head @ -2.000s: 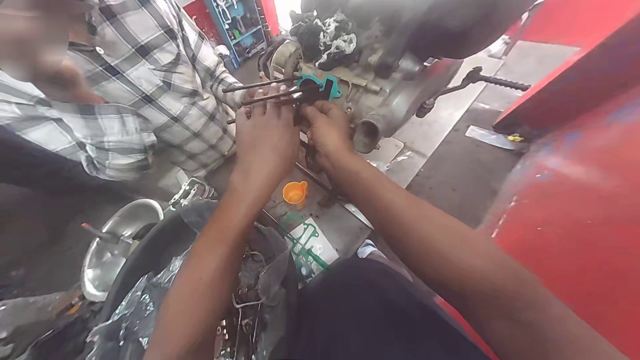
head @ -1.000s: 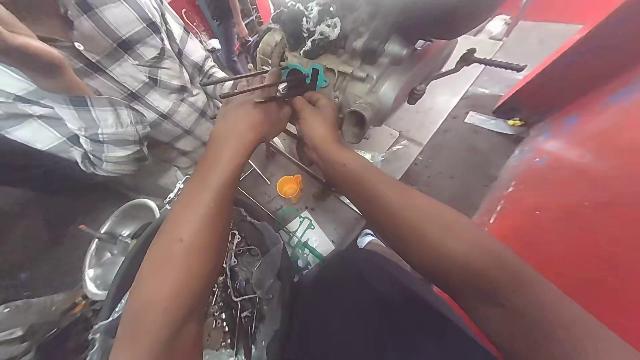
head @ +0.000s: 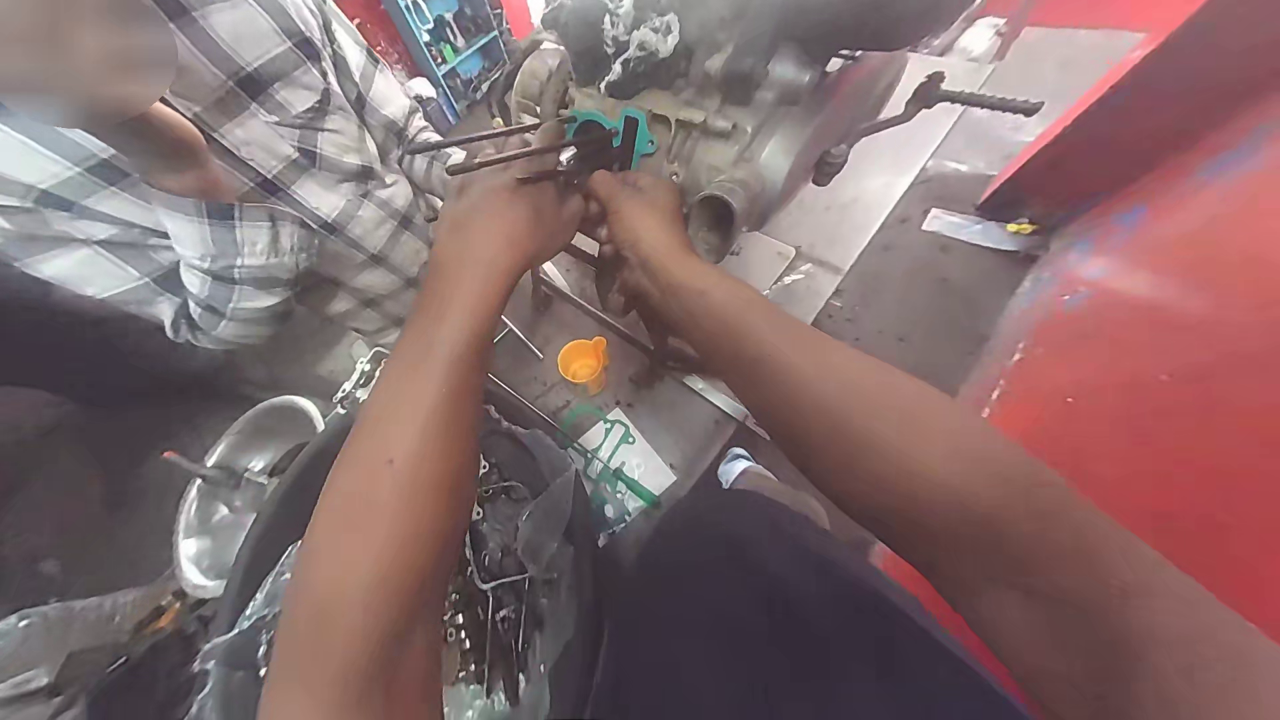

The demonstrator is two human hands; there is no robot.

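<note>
Both my hands are at the open face of a motorcycle engine [head: 740,130], close together and partly overlapping. My left hand [head: 510,210] lies below the long metal studs [head: 500,157] that stick out from the engine toward the left. My right hand [head: 640,215] has its fingers bent near the lower edge of a teal gasket [head: 641,140], which lies around the dark opening. Fingertips of both hands are hidden or blurred, so what they grip cannot be told. A round metal port [head: 713,222] opens just right of my right hand.
An orange plastic cup [head: 583,364] and green gaskets [head: 610,455] lie on the floor below. A black tub [head: 590,600] of metal parts stands by my left forearm, beside a metal bowl [head: 290,430]. A person in a checked shirt [head: 290,130] is close on the left. A kick lever [head: 980,101] juts right.
The other person's raised hand at the upper left has shifted. My hands stay at the engine's opening throughout, with only small changes of posture.
</note>
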